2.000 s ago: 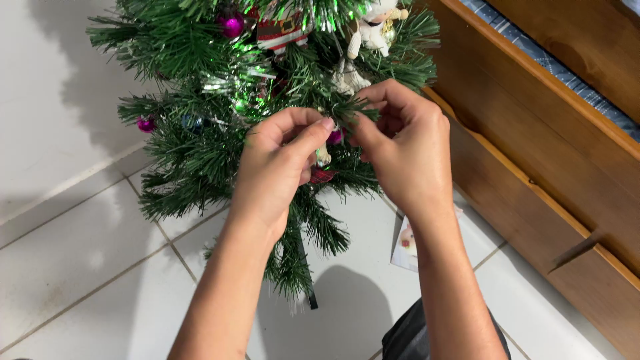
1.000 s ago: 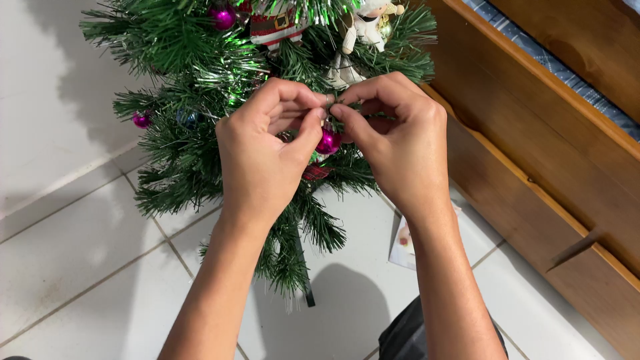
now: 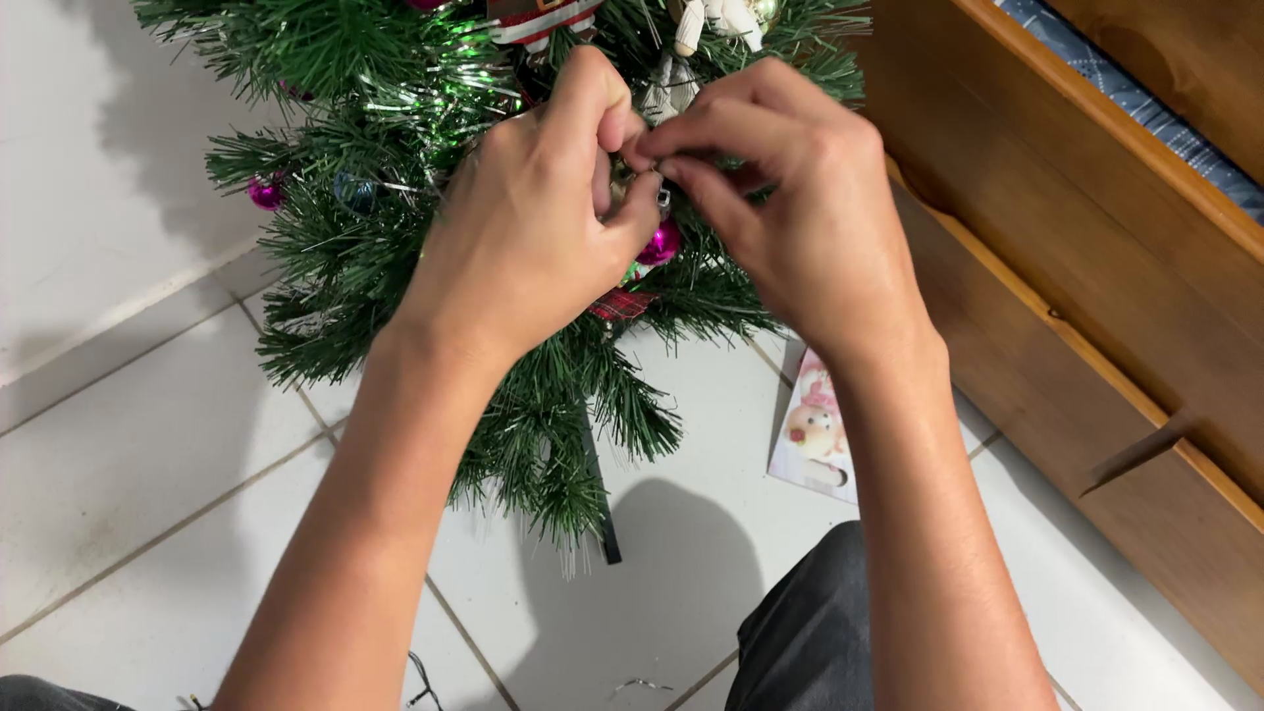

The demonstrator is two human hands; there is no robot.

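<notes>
A green artificial Christmas tree (image 3: 346, 227) with silver tinsel fills the upper middle. My left hand (image 3: 533, 197) and my right hand (image 3: 790, 188) meet in front of its branches, their fingertips pinched together. A shiny magenta bauble (image 3: 660, 242) with a silver cap hangs just below the fingertips; its hanger appears to be pinched there, though the fingers hide most of it. Under it is a red plaid bow (image 3: 622, 303). White figure ornament legs (image 3: 671, 89) show above my fingers, beside a red Santa-suit ornament (image 3: 543, 18). Another magenta bauble (image 3: 266, 192) hangs at the left.
A wooden piece of furniture (image 3: 1066, 227) with patterned blue fabric (image 3: 1136, 89) stands along the right. A card with a teddy bear picture (image 3: 815, 434) lies on the white tiled floor (image 3: 148, 474). A black tree-stand leg (image 3: 602, 494) reaches forward. My knee (image 3: 810, 612) is at the bottom.
Both hands stay together at the branches. My left hand has turned, its knuckles raised over the fingertips. The magenta bauble, mostly hidden two seconds ago, shows below the fingers.
</notes>
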